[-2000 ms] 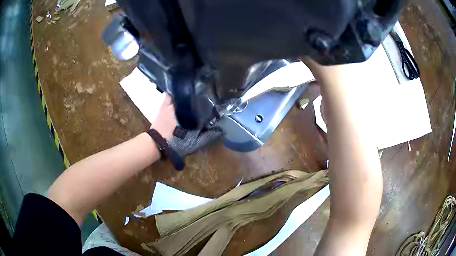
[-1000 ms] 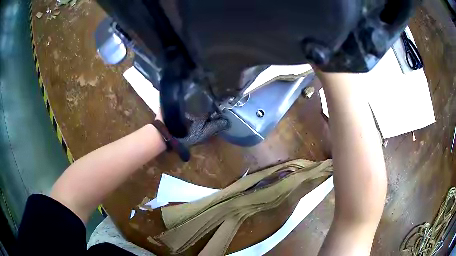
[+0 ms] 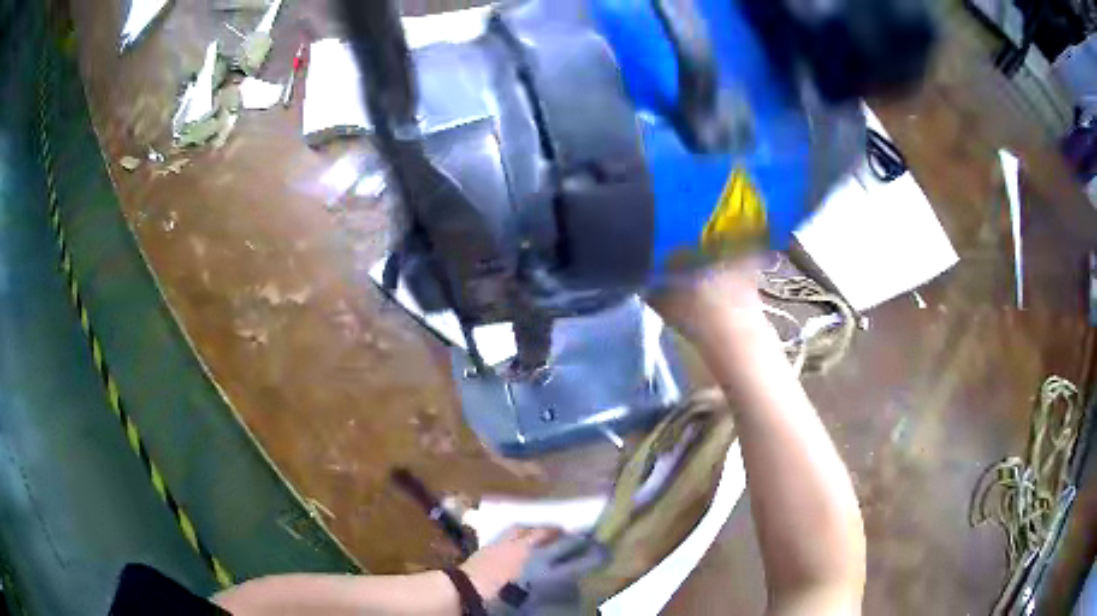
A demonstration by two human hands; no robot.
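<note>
The straight-knife cutting machine, with its blue and black motor and yellow warning triangle, stands in the upper middle. Its grey base plate rests on the table. My right hand is on the machine under the motor, its fingers mostly hidden. My left hand, in a grey mesh glove with a dark wrist strap, is blurred at the bottom edge. It touches the tan fabric strips, beside white paper; its grip is unclear. More white paper lies along the strips.
Scraps and a thin red stick lie at the upper left. A white-topped stack is behind the machine. White paper, a black cord, ropy offcuts and a long silver tool are at the right.
My left hand has moved from beside the base plate down to the tan strips, whose left ends now lie further right. The machine has turned and shifted down-left, bringing its blue motor into view.
</note>
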